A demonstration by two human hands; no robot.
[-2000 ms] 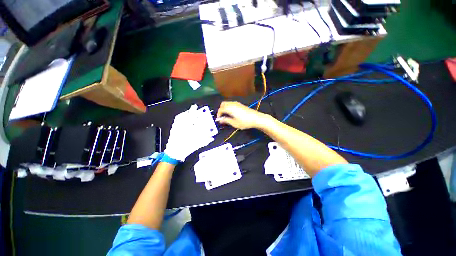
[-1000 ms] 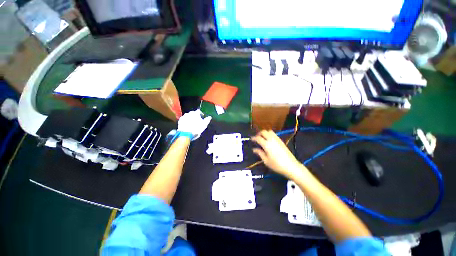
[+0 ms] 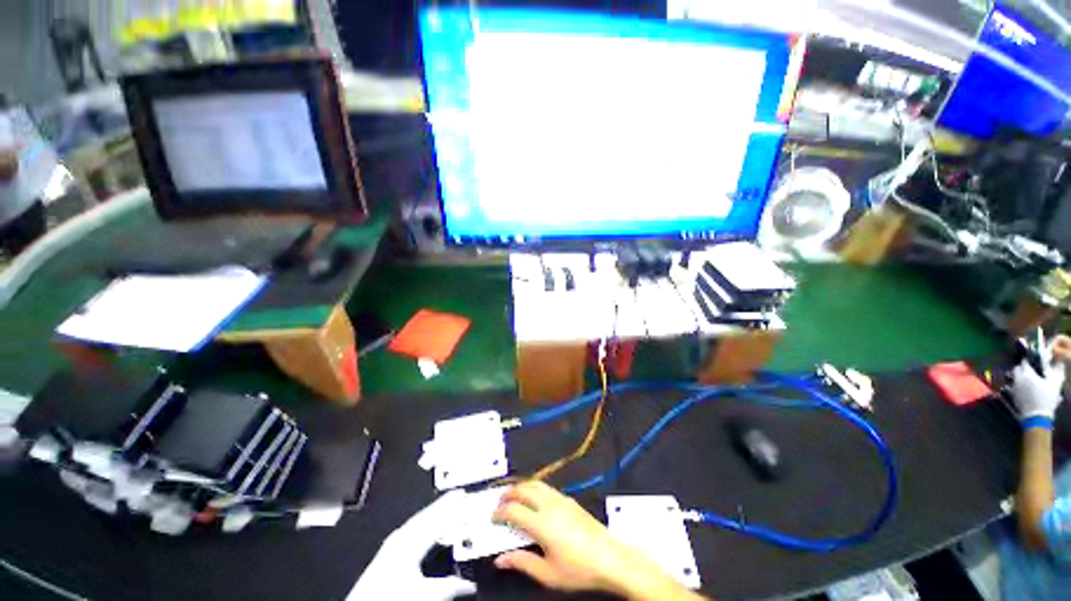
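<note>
Three flat white square units lie in front of me. My gloved left hand [image 3: 413, 554] holds the left side of the middle white unit [image 3: 476, 531]. My bare right hand [image 3: 561, 538] has its fingers over that unit's right part and its thumb at the near edge; the hand hides its cable side. The far white unit [image 3: 470, 451] has a blue cable [image 3: 568, 406] at its upper right corner. The right white unit [image 3: 648, 525] has a plug [image 3: 695, 515] at its right edge, leading to a blue cable.
Stacked black units [image 3: 217, 434] stand at left. A mouse [image 3: 758, 448] lies inside the blue cable loop. A wooden riser [image 3: 552, 363] holds adapters and units below a lit monitor [image 3: 611, 135]. A clipboard [image 3: 164, 308] and red pads [image 3: 431, 336] show. Another person's gloved hand [image 3: 1036, 387] is at far right.
The view has tilted up. My left hand has moved from beyond the far unit to the middle unit. My right hand has come from beside the far unit onto the middle unit.
</note>
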